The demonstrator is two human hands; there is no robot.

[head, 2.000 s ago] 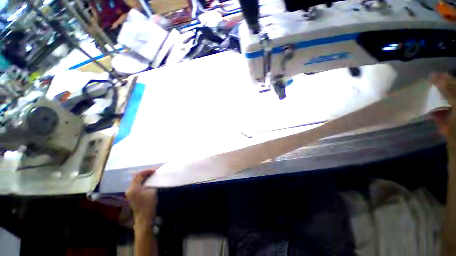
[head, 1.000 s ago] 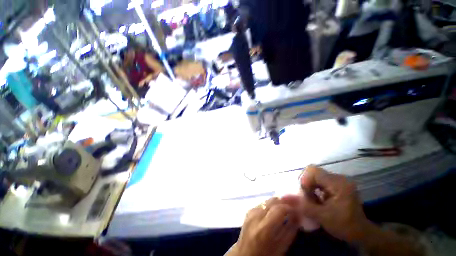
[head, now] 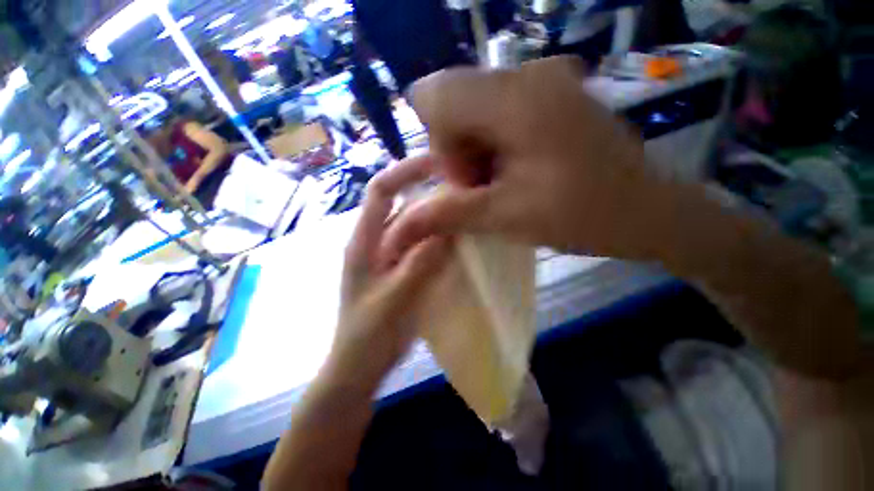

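A cream fabric piece [head: 484, 331] hangs down from my two hands, in front of the table's front edge. It looks folded lengthwise and narrows to a paler lower end. My left hand [head: 393, 240] grips its upper part from the left, fingers bent. My right hand [head: 537, 163] is raised against my left hand, fingers curled at the top of the piece; its fingertips are partly hidden and blurred. The white sewing machine [head: 685, 110] stands behind my right hand, which hides its needle end.
The white sewing table [head: 297, 316] has blue edging at left. A second, beige machine [head: 91, 355] stands at far left. An orange object [head: 663, 67] lies on the machine head. A person in dark red [head: 192, 153] sits behind. A dark-clothed figure [head: 402, 48] stands beyond the table.
The fabric, first stretched between spread hands and then bunched low over the table edge, now hangs vertically. Both hands have come together and risen. The camera view has shifted to the right.
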